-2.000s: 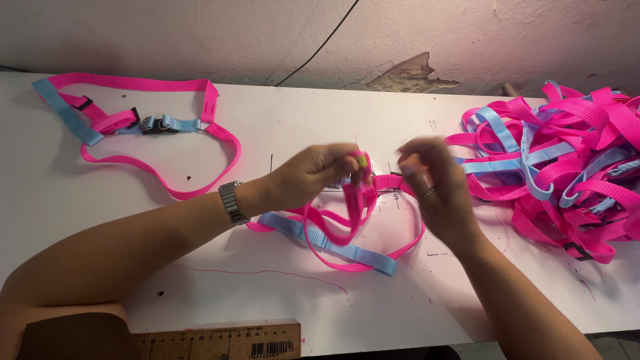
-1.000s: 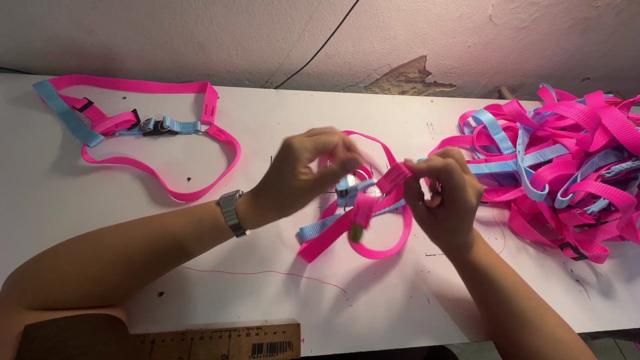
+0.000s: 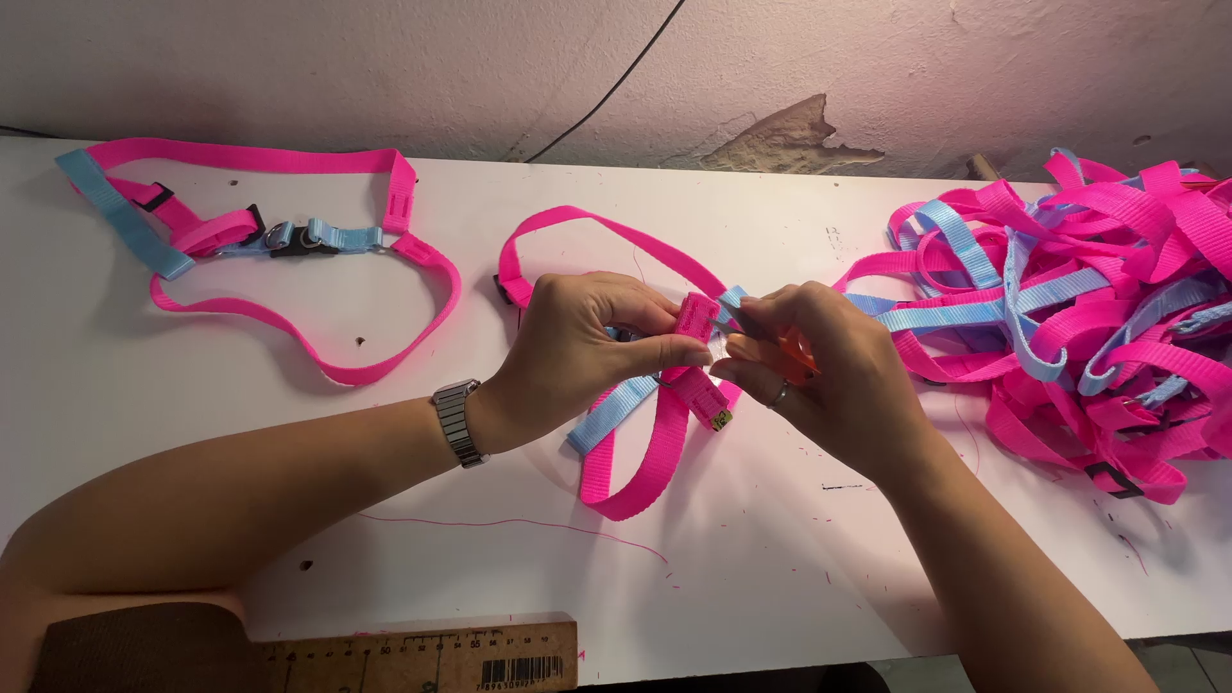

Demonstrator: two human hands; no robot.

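A pink and light blue webbing harness (image 3: 635,472) is at the middle of the white table, partly raised by my left hand (image 3: 616,337). That hand pinches a stitched pink strap end (image 3: 696,318) between thumb and fingers. Below the thumb a second stitched pink end hangs, with a small yellowish tag (image 3: 721,420) at its tip. My right hand (image 3: 828,375) grips a small cutting tool with orange handles (image 3: 795,356), probably thread snips. Its metal blades point at the stitched end and their tips are close to it. Fingers hide part of the tool and the harness's buckle area.
Another pink and blue harness (image 3: 308,310) lies spread out at the left. A tangled heap of pink and blue webbing straps (image 3: 1059,308) covers the right side. A wooden ruler (image 3: 423,659) lies at the near edge, and a loose pink thread (image 3: 520,523) above it. The wall (image 3: 385,77) stands behind.
The orange-handled tool now shows in my right hand, at the strap end. The harness's pink loops have shifted and spread, and my left hand now pinches a stitched end.
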